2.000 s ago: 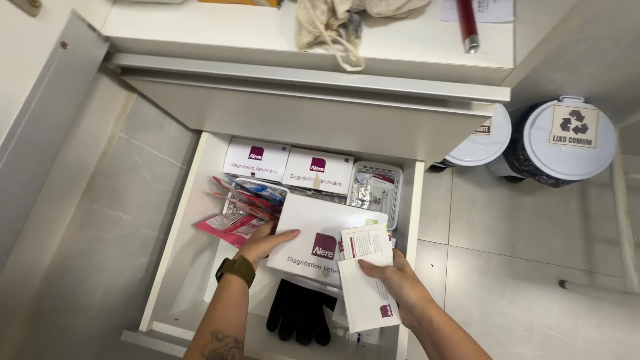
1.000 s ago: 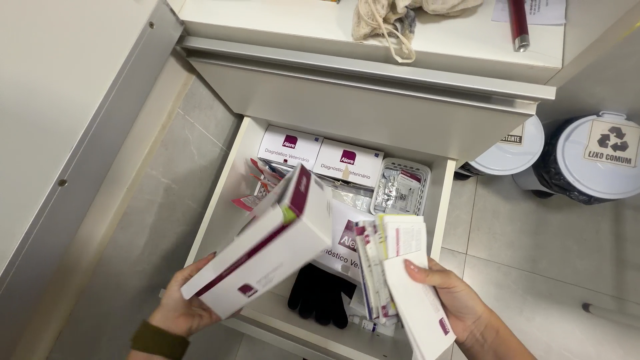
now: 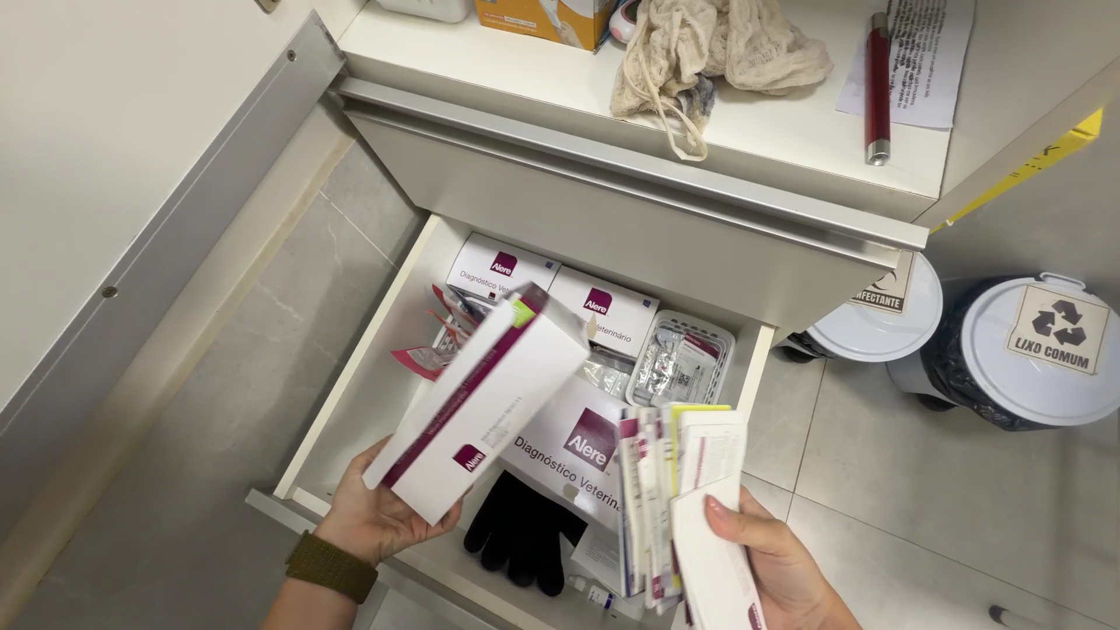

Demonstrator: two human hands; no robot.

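My left hand (image 3: 389,507) grips the lower end of a white Alere cardboard box (image 3: 490,407) with a purple stripe, tilted above the open drawer (image 3: 350,376). In my right hand (image 3: 774,551) is a fanned bundle of folded leaflets and white packets (image 3: 687,490), pinched under the thumb. Beneath them in the drawer lies another Alere box (image 3: 560,446), with a black glove (image 3: 522,531) in front of it. Two more Alere boxes (image 3: 604,311) stand at the back beside a white plastic basket (image 3: 682,359) of small sealed packets. Red and clear pouches (image 3: 429,354) lie at the left.
A closed drawer front (image 3: 612,206) rises behind the open one. On the shelf above are a beige cloth bag (image 3: 717,57), a red metal tube (image 3: 878,87), a printed sheet (image 3: 932,61) and an orange box (image 3: 542,17). Two lidded bins (image 3: 1032,350) stand on the floor at right.
My left hand has lifted the box from the drawer and tilted it, uncovering another box below. The bundle in my right hand, a flat stack two seconds ago, is now fanned out.
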